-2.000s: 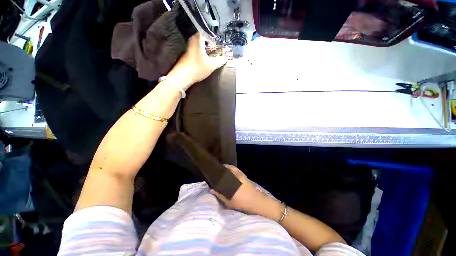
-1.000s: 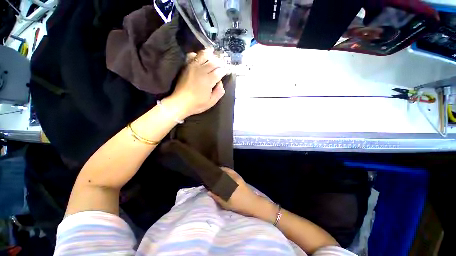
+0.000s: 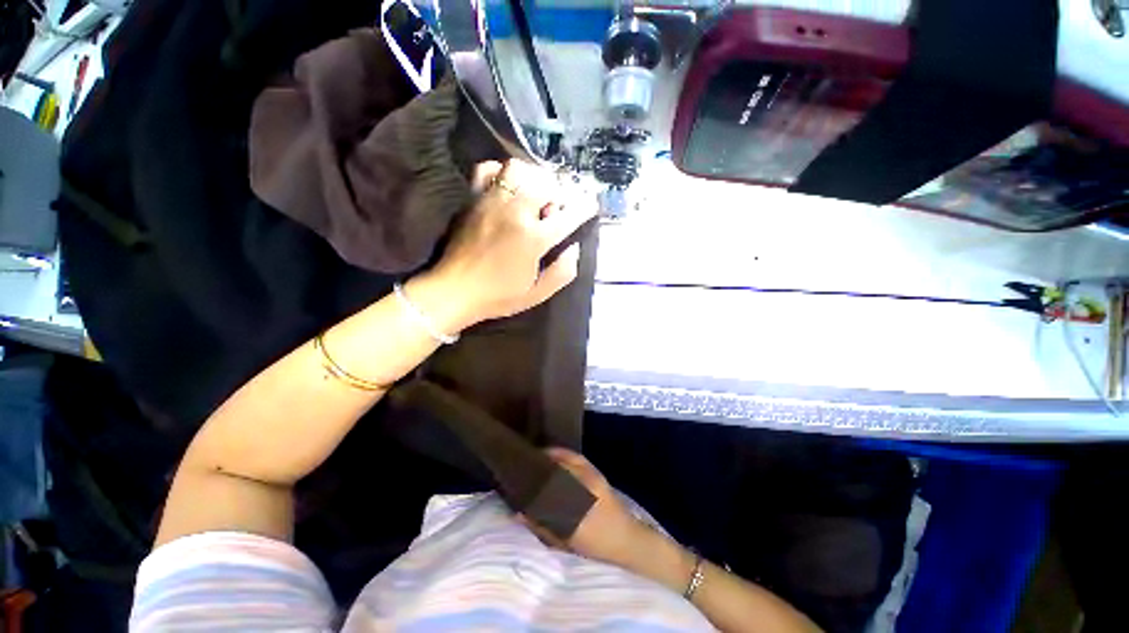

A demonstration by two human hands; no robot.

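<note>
A brown band [image 3: 565, 359] runs from the lit needle area down over the table edge to my lap. My left hand [image 3: 514, 235] lies on the brown cloth just left of the presser foot, fingers bent; the needle point is hidden by glare. My right hand [image 3: 594, 501] holds the lower end of the brown cloth, and a folded brown strip [image 3: 495, 451] lies across it, hiding some fingers. Gathered rib knit [image 3: 427, 155] and a reddish-brown piece [image 3: 328, 148] lie bunched left of the machine, on the black garment body [image 3: 186, 235].
A dark red phone [image 3: 792, 99] with a black strap is at the machine, upper right. Thread snips [image 3: 1052, 301] lie at the table's far right. The ruler-marked edge [image 3: 792, 411] crosses the front. Blue material [image 3: 990, 532] is below right.
The view has shifted, so the machine and phone look lower and larger. My left hand has gone from spread beside the needle to bent fingers on the cloth. My right hand keeps its hold.
</note>
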